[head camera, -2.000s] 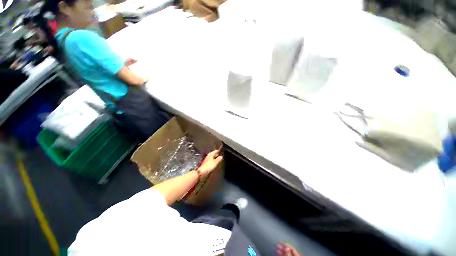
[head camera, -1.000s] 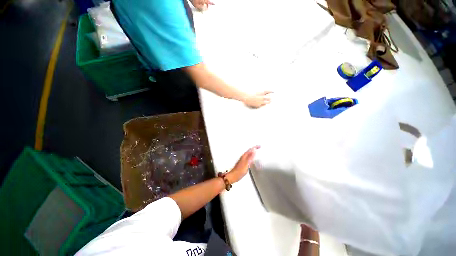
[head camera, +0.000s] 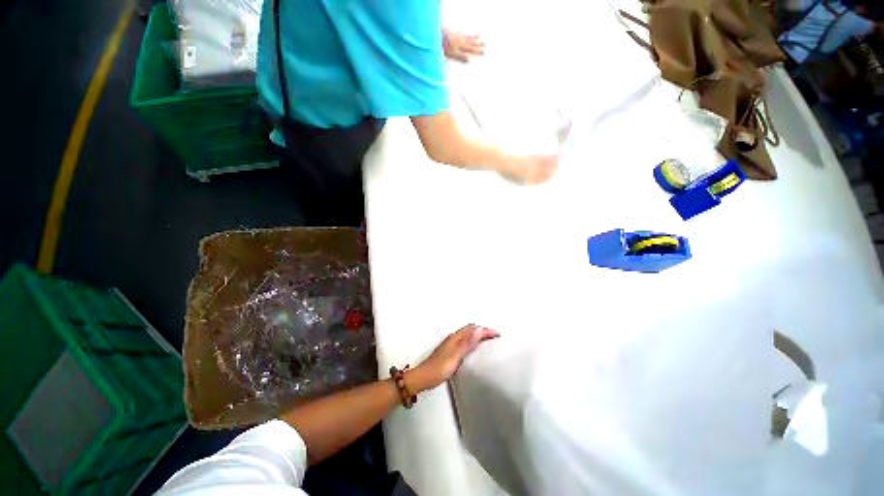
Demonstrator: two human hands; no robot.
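Observation:
A large handbag in a matt white cover (head camera: 620,397) lies on the white table at the lower right, with a grey-beige handle (head camera: 795,355) and a white tuft showing at its right side. My left hand (head camera: 459,351) lies at the upper left corner of the cover, fingers extended, and holds nothing that I can see. My right hand is not in view.
Two blue tape dispensers (head camera: 640,250) and a loose tape roll (head camera: 671,175) lie beyond the bag. Brown bags (head camera: 712,58) are heaped behind. A person in turquoise (head camera: 359,58) works across. A carton of scrap plastic (head camera: 208,387) and green crates (head camera: 107,339) stand left.
The covered bag and my left hand sit lower in view. My right wrist has left the picture. The other person's hand has moved and is blurred.

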